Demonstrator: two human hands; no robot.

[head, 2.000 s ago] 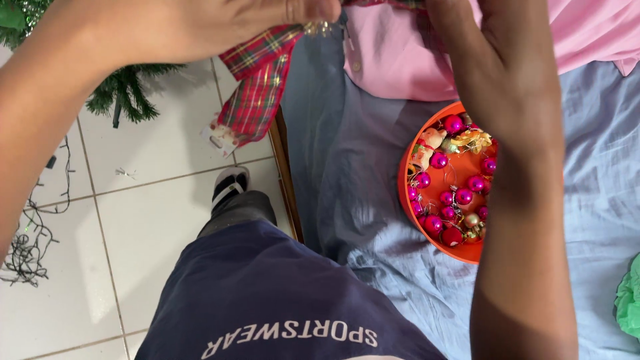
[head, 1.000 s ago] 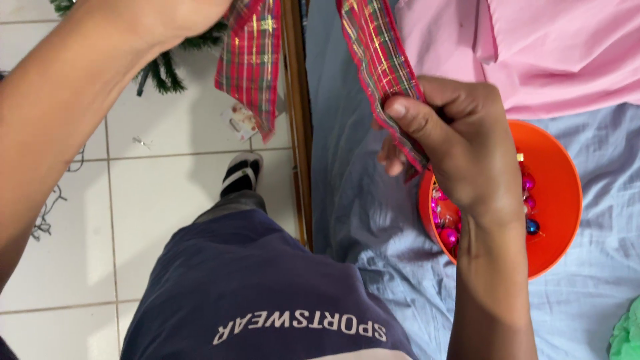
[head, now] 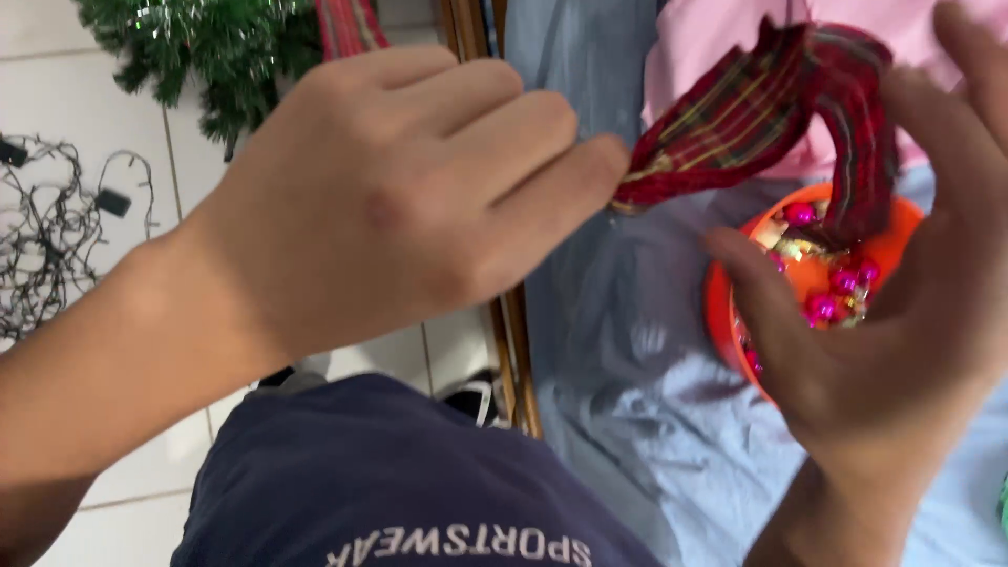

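My left hand (head: 409,189) is closed around the gathered middle of a red plaid ribbon bow (head: 732,118). One loop and a tail stick out to the right of the fist, and another piece of the ribbon shows above the knuckles. Close by on the right, my right hand (head: 882,315) is spread, thumb and fingers apart around the hanging tail, with nothing visibly gripped. Partly behind that hand stands an orange round tub (head: 718,315) holding shiny pink baubles (head: 821,306) and some gold ornaments.
Blue sheet (head: 606,441) covers the bed, with pink cloth (head: 685,47) at its far side. Along the bed runs a wooden edge (head: 512,354). Green artificial tree branches (head: 213,55) and a tangled string of lights (head: 47,236) are over the tiled floor (head: 142,472).
The right hand held a ribbon tail one second ago; now its fingers are spread apart. My left hand has come lower and toward the middle of the view, still with the ribbon.
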